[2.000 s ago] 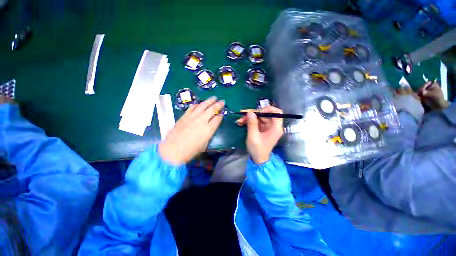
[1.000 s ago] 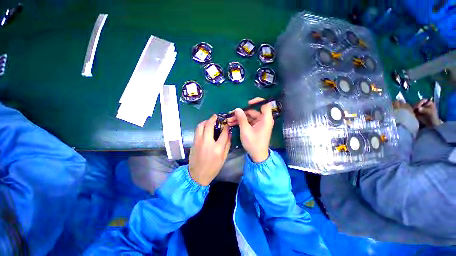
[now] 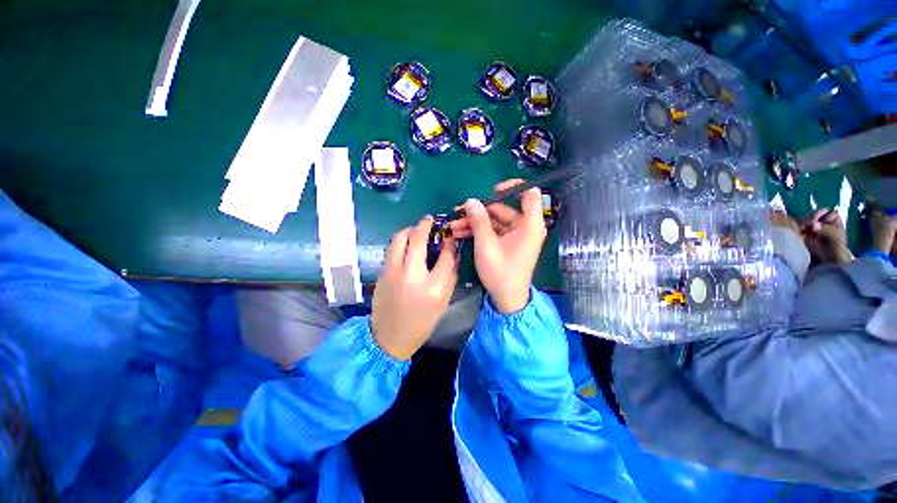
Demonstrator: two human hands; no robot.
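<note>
My left hand [image 3: 415,290] holds a small round dark housing [image 3: 438,239] between thumb and fingers at the bench's front edge; the fingers partly hide it. My right hand [image 3: 507,251] holds dark thin tweezers [image 3: 521,189], pointing left, with its fingertips against the housing. The tweezers' tip is too blurred to tell. Several round housings with white squares and yellow inside lie behind the hands, one of them here [image 3: 430,129]. Another housing [image 3: 549,207] is partly hidden beside my right hand.
A tall stack of clear blister trays [image 3: 610,231] with round displays stands at right. White strips [image 3: 285,138] lie at left, with one strip [image 3: 337,226] nearer and another [image 3: 172,59] farther left. Neighbours' sleeves [image 3: 787,334] flank both sides of the green bench [image 3: 197,216].
My left hand has gone from lying over the bench to gripping the housing upright. My right hand has come beside it, the tweezers now slanting. The view has shifted, showing more of the tray stack's side.
</note>
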